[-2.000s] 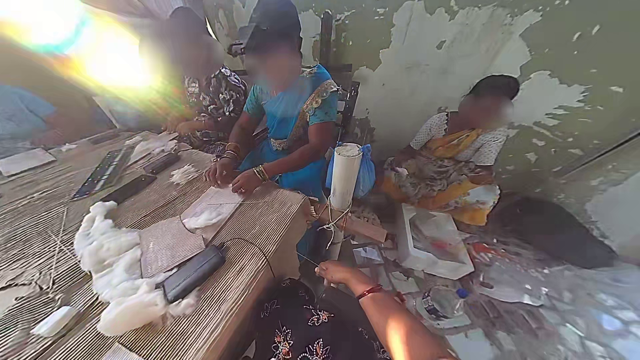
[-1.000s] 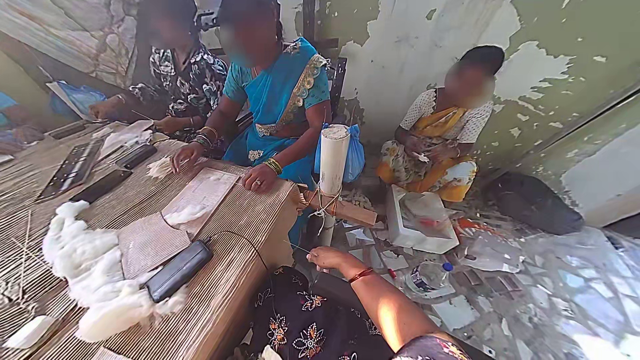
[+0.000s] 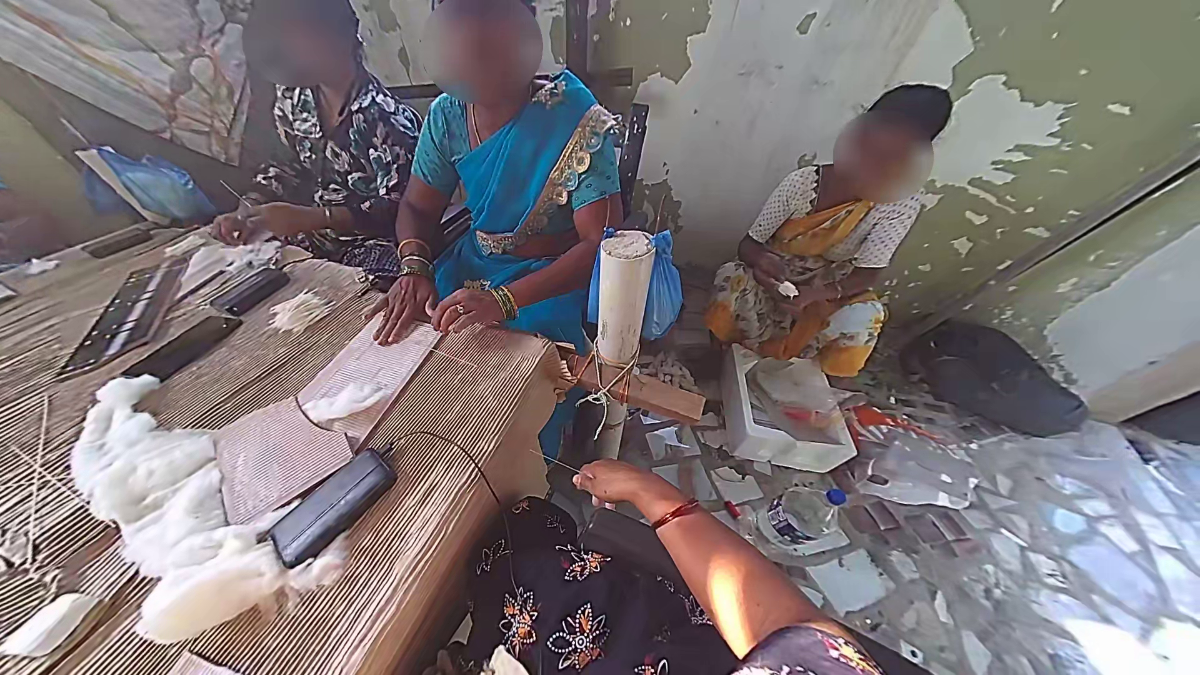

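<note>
My right hand (image 3: 617, 483) pinches a thin stick (image 3: 555, 459) beside the right edge of the mat-covered table (image 3: 450, 534), above my dark flowered clothing. A red bangle is on that wrist. My left hand is out of view. On the ribbed mat lie a textured board (image 3: 279, 457), a long heap of white cotton (image 3: 159, 497) and a black power bank (image 3: 333, 506) with a black cable running toward my lap. A second board (image 3: 375, 370) bears a tuft of cotton (image 3: 344, 401); a co-worker's hands (image 3: 436, 314) rest at its far end.
A whitish post (image 3: 623, 300) with a wooden crosspiece (image 3: 647, 389) tied to it stands at the table's corner. On the tiled floor are a white foam box (image 3: 787, 445), a plastic bottle (image 3: 797, 516) and a dark bag (image 3: 994, 375). Another co-worker (image 3: 825, 244) squats by the wall.
The view has shifted somewhat. The co-worker in blue has brought both hands together at the board's far end; one second ago they were apart. My right hand still holds the stick.
</note>
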